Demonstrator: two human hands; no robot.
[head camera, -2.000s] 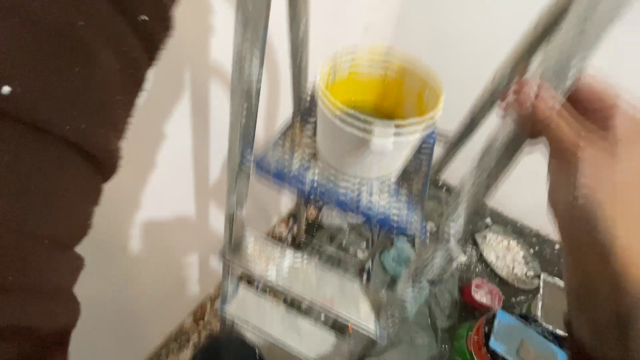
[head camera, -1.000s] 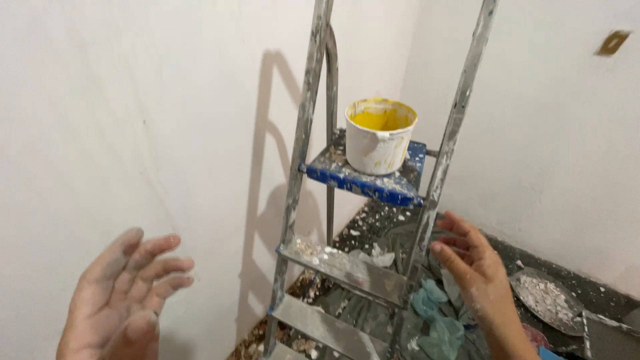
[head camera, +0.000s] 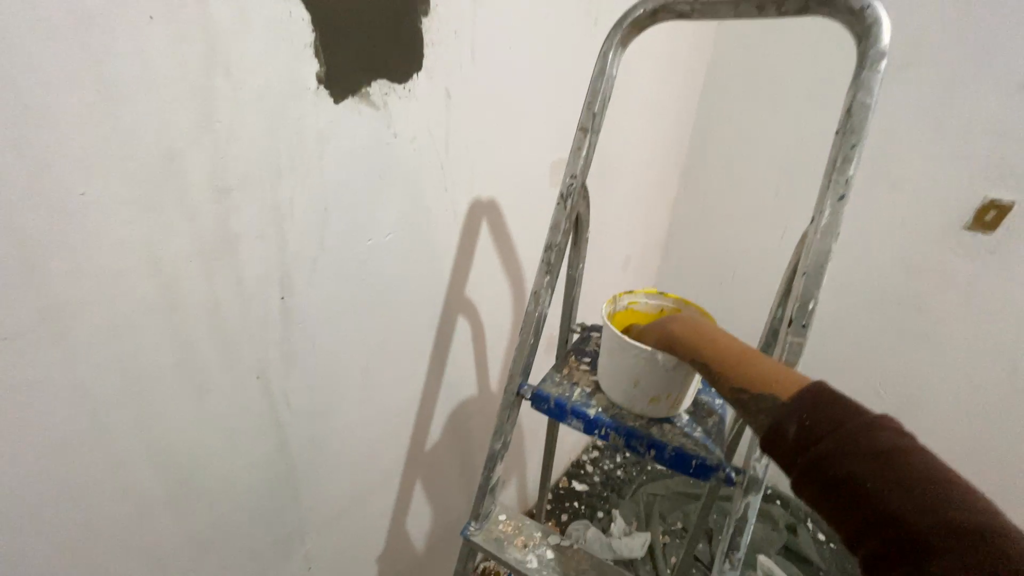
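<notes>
A white plastic bucket (head camera: 644, 376) with a yellow-coated inside stands on the blue-edged top platform (head camera: 632, 436) of a metal stepladder (head camera: 532, 336). My right hand (head camera: 668, 330) reaches over the bucket's rim from the right, with its fingers down inside; they are hidden, so I cannot tell whether they hold anything. My right arm, in a dark brown sleeve, crosses the ladder's right rail. My left hand is out of view. A dark grey patch (head camera: 372, 40) with ragged edges marks the white wall at the upper left.
The ladder's curved top rail (head camera: 744, 8) rises above the platform, and a lower metal step (head camera: 544, 548) carries debris. Below lie a crumpled grey sheet (head camera: 680, 512), white scraps and chips. A brown switch box (head camera: 990, 215) is set in the right wall.
My right hand has moved from beside the ladder into the bucket. My left hand, seen open a second ago, has left the view. The view has shifted up, showing the wall patch.
</notes>
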